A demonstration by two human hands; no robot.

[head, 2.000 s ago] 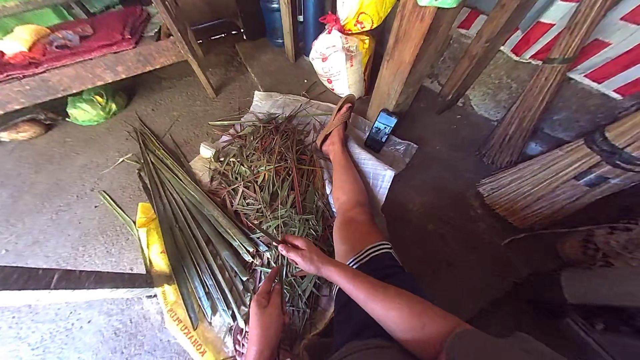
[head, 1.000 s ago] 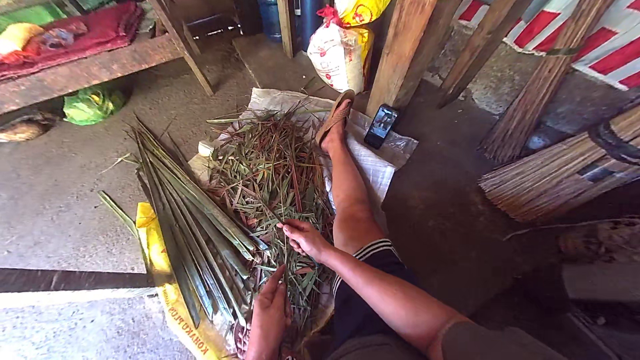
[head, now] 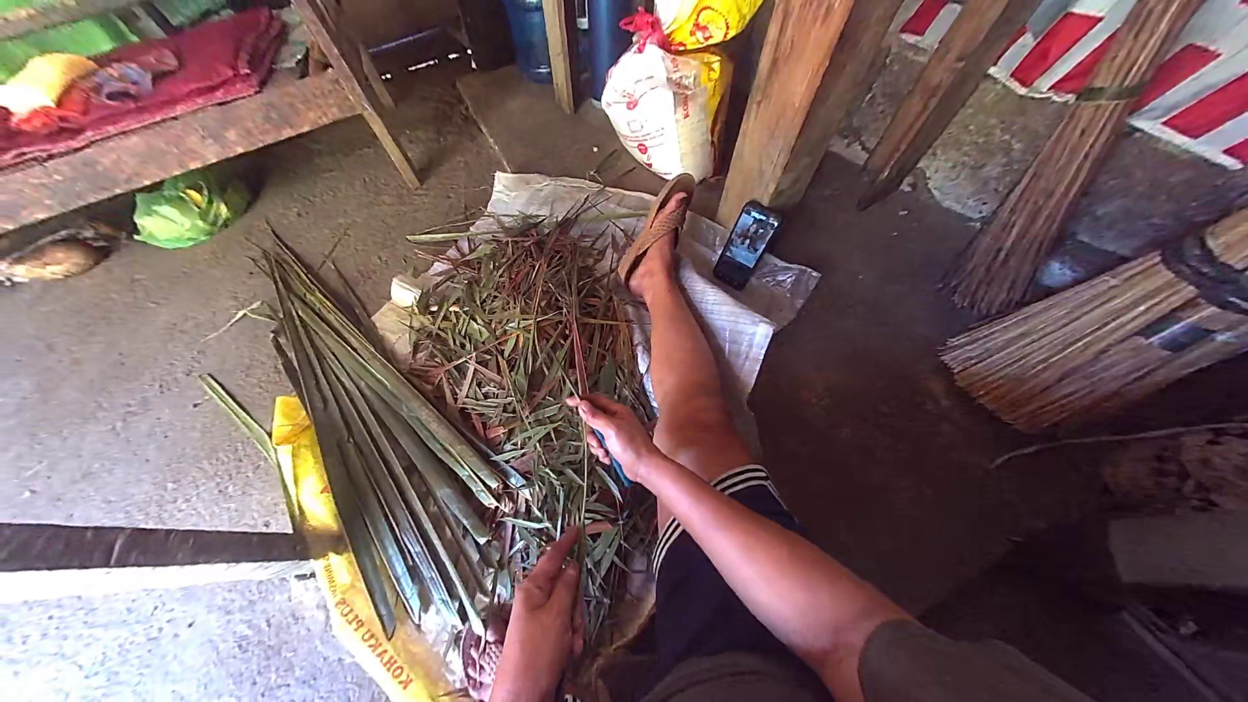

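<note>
My right hand (head: 614, 434) is closed around a tool with a blue handle (head: 612, 460), over a heap of cut leaf scraps (head: 526, 322). A thin leaf strip or midrib (head: 582, 487) runs from it down to my left hand (head: 546, 600), which pinches it between thumb and fingers at the bottom. The tool's blade cannot be made out against the scraps. Left of the heap lies a fanned bundle of long green palm leaflets (head: 390, 419), partly on a yellow printed sack (head: 317, 507). A pale woven sack (head: 546, 195) is spread beneath the scraps.
My sandalled foot (head: 663, 229) rests on the sack beside an upright smartphone (head: 748, 246). Wooden posts (head: 790, 97) and bundles of stick brooms (head: 1092, 331) stand at right. Filled bags (head: 663, 107) stand at the back. A wooden bench (head: 185, 141) with a green plastic bag (head: 190, 210) under it is at upper left.
Two seconds ago my hands were close together, with a dark blade or strip between them. My right hand has since moved forward and away from my left hand.
</note>
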